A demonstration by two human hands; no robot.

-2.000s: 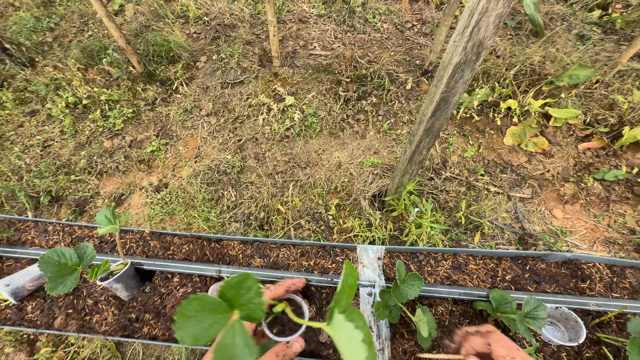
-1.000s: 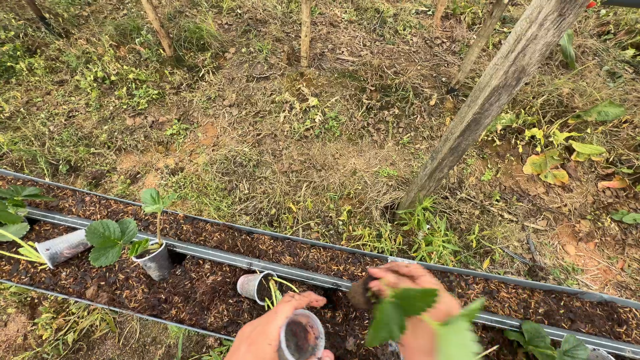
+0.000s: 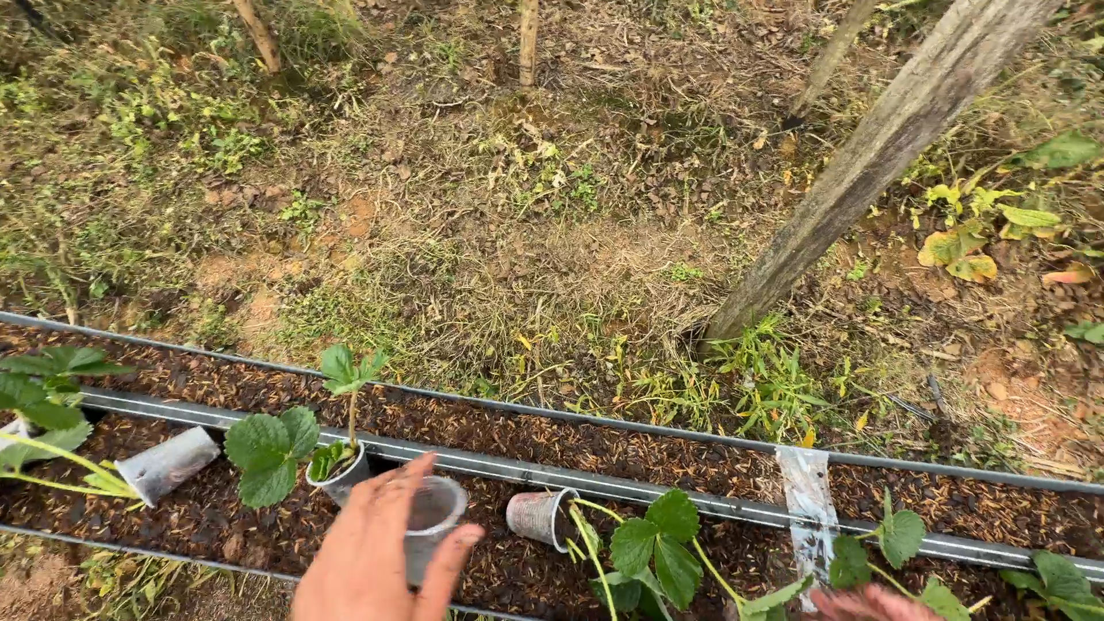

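Note:
My left hand is at the bottom, its thumb and fingers around a translucent plastic cup; whether they grip it cannot be told. The cup shows no plant. To its right a cup lies on its side, with strawberry stems and leaves stretching from its mouth. Left of my hand a strawberry seedling stands in a tilted cup. My right hand, blurred and cut off by the bottom edge, is beside a strawberry plant; its fingers are mostly hidden.
Long troughs of dark, chaffy growing medium run across the view, with a dark rail between them. A plastic strip crosses the rail. Another cup lies at left. Behind are weedy ground and a leaning wooden post.
My left hand has moved left along the trough with the cup. My right hand, which held a plant with a root plug a second ago, is now lower and farther right.

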